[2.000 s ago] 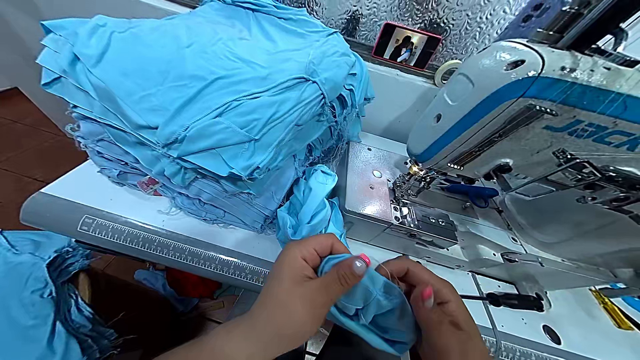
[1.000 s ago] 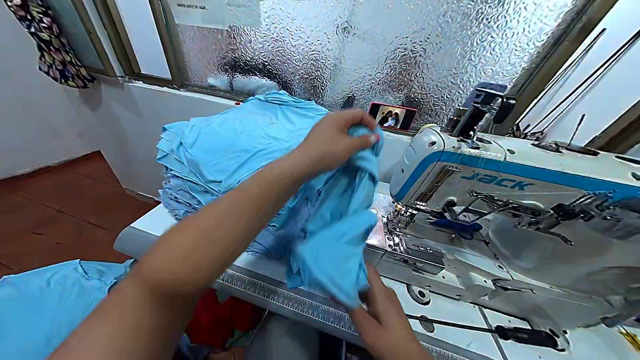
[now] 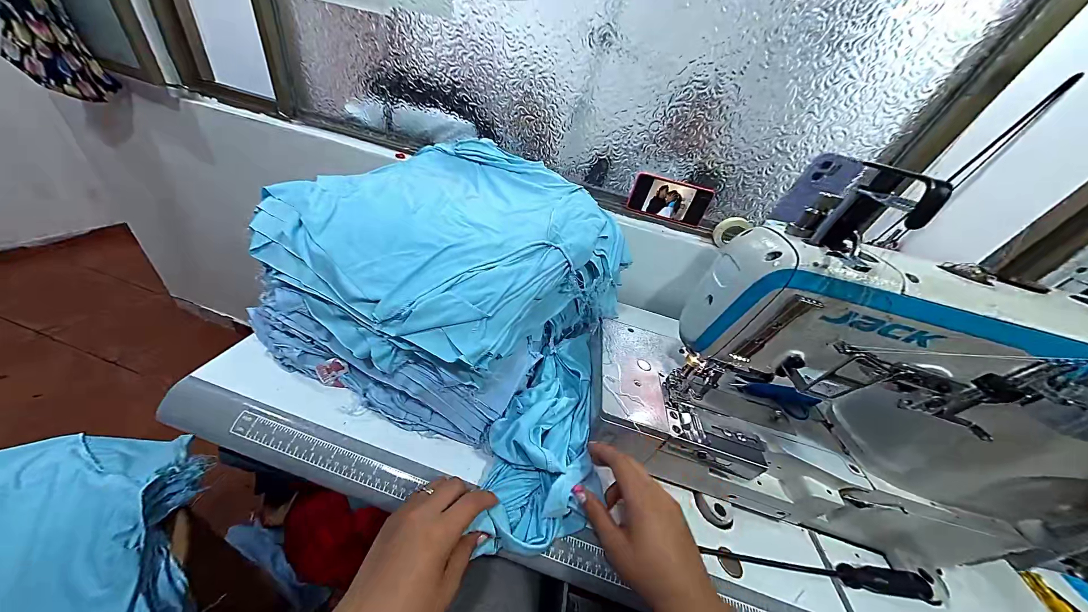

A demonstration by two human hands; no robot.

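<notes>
A light-blue knit garment piece lies bunched over the front edge of the sewing table, against the right side of a tall stack of similar blue pieces. My left hand holds its lower left edge with thumb and fingers. On its right side, my right hand pinches the cloth between thumb and forefinger. Just right of the cloth stands a Jack industrial sewing machine, its needle and presser foot area beyond my right hand. Neither hand touches the machine.
A screwdriver lies at the front right. A phone and a tape roll rest by the window. More blue cloth hangs at lower left, near red fabric below the table. A ruler strip runs along the table edge.
My left hand was raised with the blue garment lifted in it; now both hands are low at the table edge and the garment lies bunched beside the stack.
</notes>
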